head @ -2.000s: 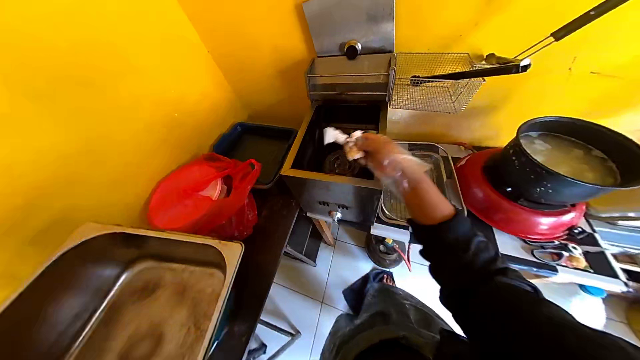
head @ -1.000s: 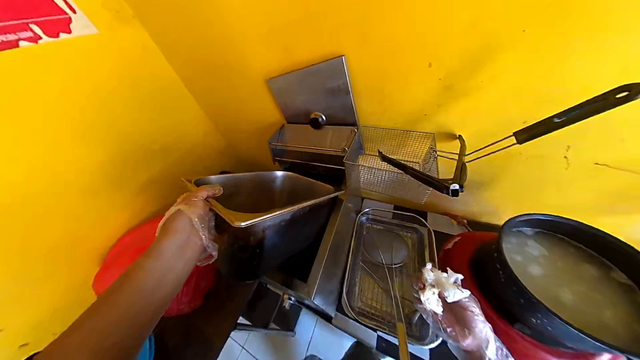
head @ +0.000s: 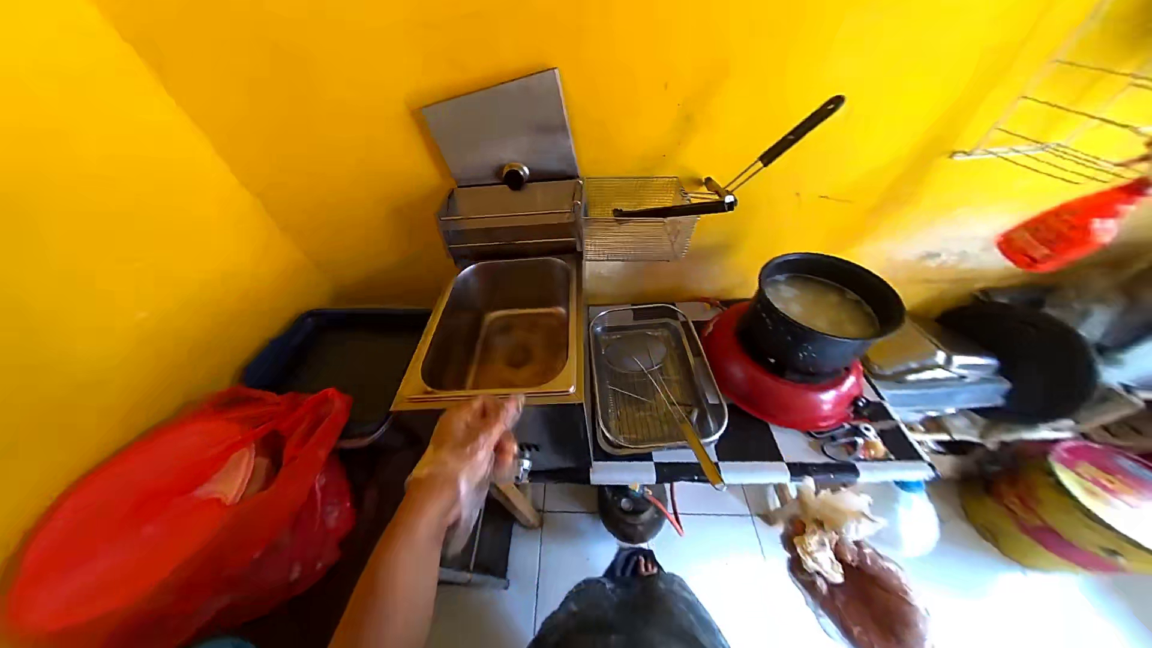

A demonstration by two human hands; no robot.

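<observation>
A metal pan [head: 520, 346] is seated in the top of the steel deep fryer [head: 551, 441]. At the pan's front rim is my left hand [head: 468, 450], in a clear plastic glove and blurred; whether its fingers grip the rim cannot be told. Low at the right, my right hand [head: 859, 585], also in clear plastic, holds crumpled white paper or tissue [head: 826, 526]. Between the fryer and the black pot [head: 814, 315] lies a wire rack tray [head: 657, 373] with a long-handled strainer [head: 675, 405] on it.
A red plastic bag [head: 180, 513] and a dark tray [head: 346, 360] stand on the left. Behind, a fryer basket [head: 639, 216] hangs with its handle out to the right. The pot of cloudy liquid sits on a red stove [head: 783, 373]. A gas cylinder [head: 630, 513] is under the counter.
The pan, tilted in my left hand one second ago, now lies level in the fryer opening. My right hand has moved away from the rack tray, still holding the white wad.
</observation>
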